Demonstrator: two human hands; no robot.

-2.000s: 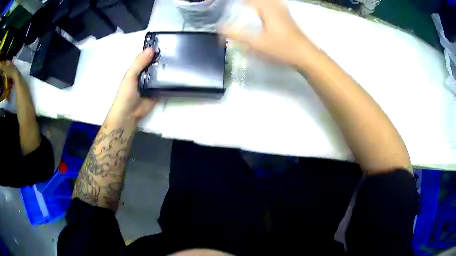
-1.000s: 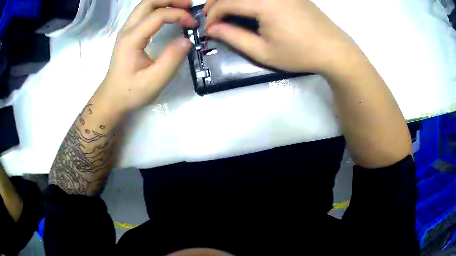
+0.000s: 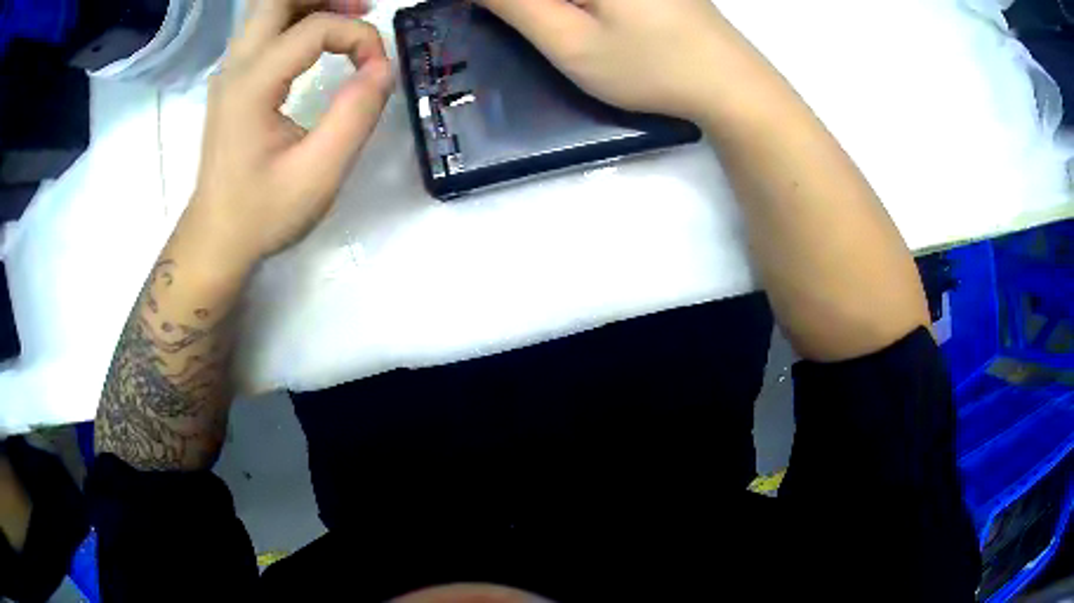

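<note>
A black unit housing point(image 3: 530, 112) lies flat on the white bench cover at the top centre, its upper part cut off by the frame. Small metallic fittings point(image 3: 442, 147) and short reddish wires run along its left short edge. My left hand point(image 3: 289, 130) is beside that edge, thumb and index finger curled close together; whether they pinch anything small cannot be told. My right hand point(image 3: 624, 53) lies over the housing's upper right part. Its fingertips are out of the picture at the top, so its grip is hidden.
White bench covering point(image 3: 530, 259) curves across the view. Crinkled translucent bags point(image 3: 177, 41) and dark units point(image 3: 41, 118) are at the upper left. Blue crates point(image 3: 1013, 412) stand below the bench at the right. Part of another person's dark sleeve point(image 3: 47, 495) shows at the lower left.
Since two seconds ago, my left hand has left its hold on the housing's left end and my right hand has come over the housing. Since one second ago, my left fingers have moved off the fittings.
</note>
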